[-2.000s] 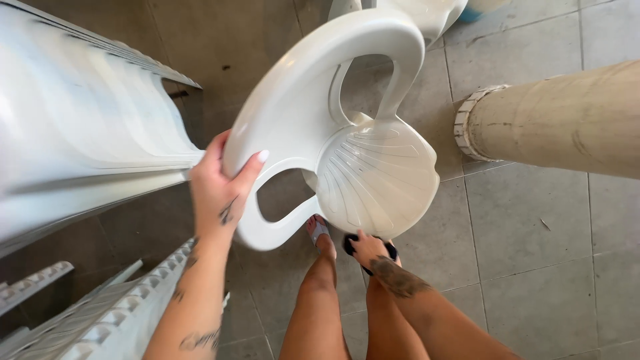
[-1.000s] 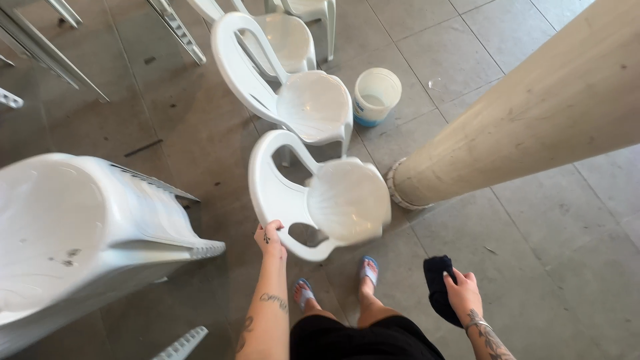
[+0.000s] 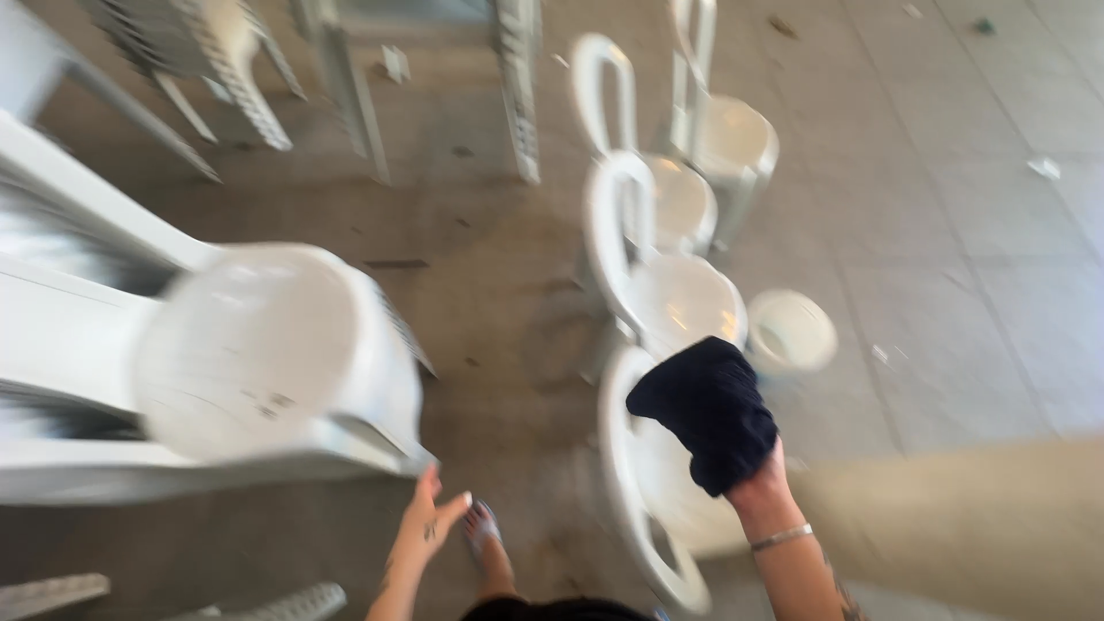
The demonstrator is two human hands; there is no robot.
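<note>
My right hand (image 3: 759, 483) grips a bunched dark cloth (image 3: 711, 410), held above a white plastic armchair (image 3: 681, 492). My left hand (image 3: 431, 517) has its fingers apart, with the fingertips at or very near the lower corner of another white plastic chair (image 3: 250, 354) on the left; contact is hard to tell. That chair's seat bears a few dark specks, and it seems to be part of a stack. The picture is blurred by motion.
More white plastic chairs (image 3: 690, 302) stand in a row beyond the cloth, beside a white bucket (image 3: 792, 332). A thick beige column (image 3: 966, 517) lies at the lower right. Table and chair legs (image 3: 522, 112) stand at the top left.
My left hand has let go of the armchair and is now by the chair on the left. My right hand has lifted the dark cloth over the armchair. The view has swung left.
</note>
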